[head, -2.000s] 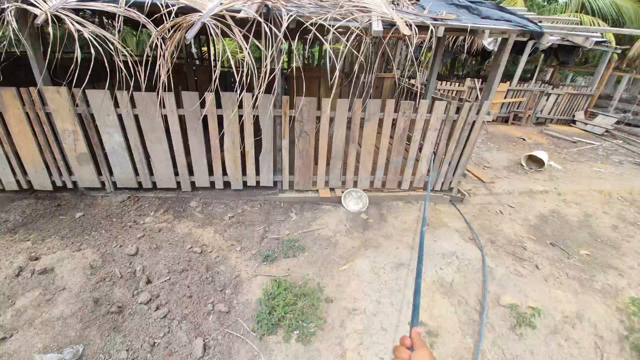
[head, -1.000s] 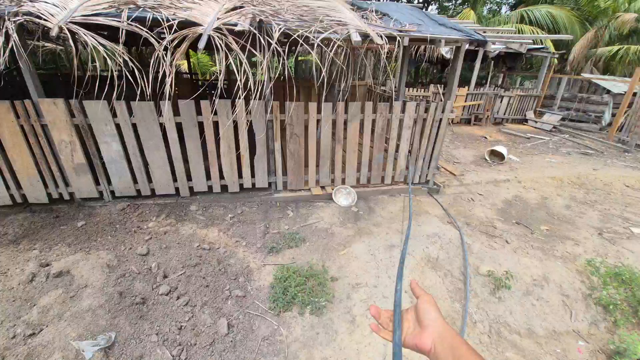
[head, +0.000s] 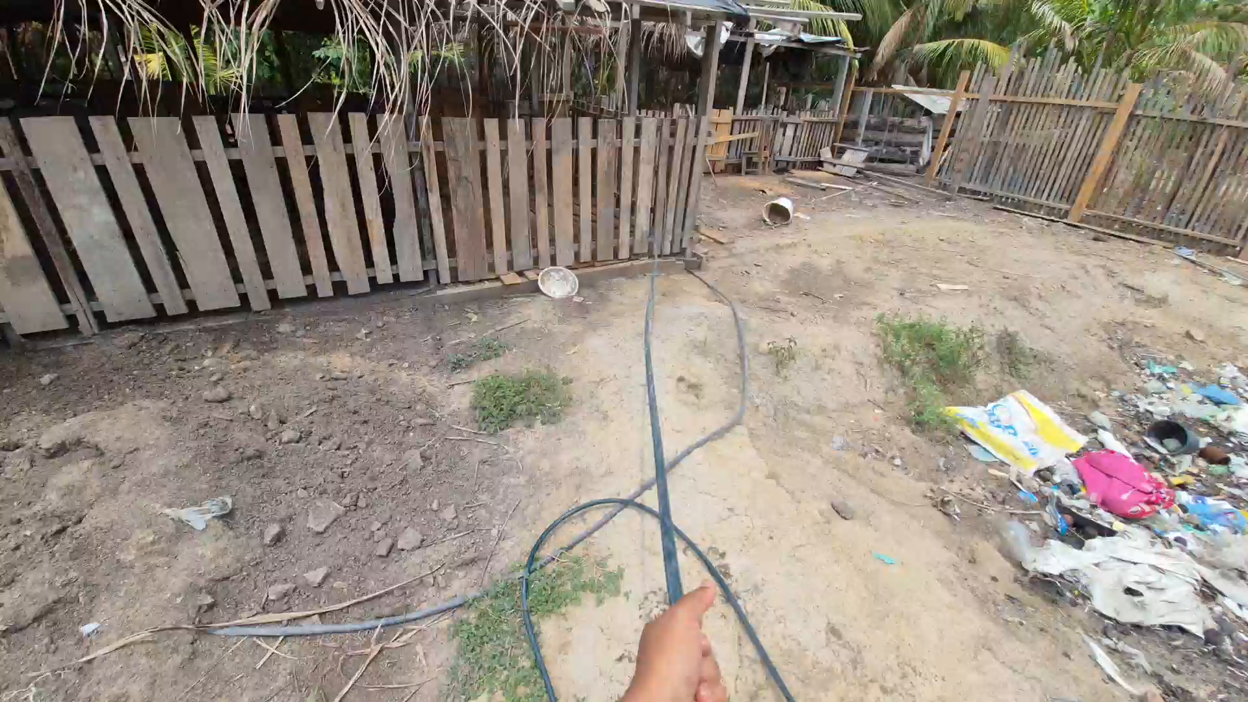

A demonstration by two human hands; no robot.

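My left hand [head: 675,651] comes up from the bottom edge, closed around a dark blue-green hose [head: 660,468], thumb on top. From the fist this hose runs away over the dirt to the base of the wooden slat fence [head: 561,190]. A loose loop of hose [head: 527,585] lies on the ground just left of and below the hand. Another grey hose length [head: 743,361] bends from the fence corner, passes under the held hose and reaches the lower left. My right hand is out of view.
A white basin [head: 558,283] sits by the fence, and a white bucket [head: 777,211] lies tipped farther back. Litter with a yellow-and-white sack [head: 1016,429] and a pink bag [head: 1123,484] covers the right side. Stones [head: 325,515] and grass tufts [head: 522,398] dot the soil.
My right hand, open beside the hose a second ago, has left view; my left hand now grips the hose. A hose loop shows on the ground. The view has swung right.
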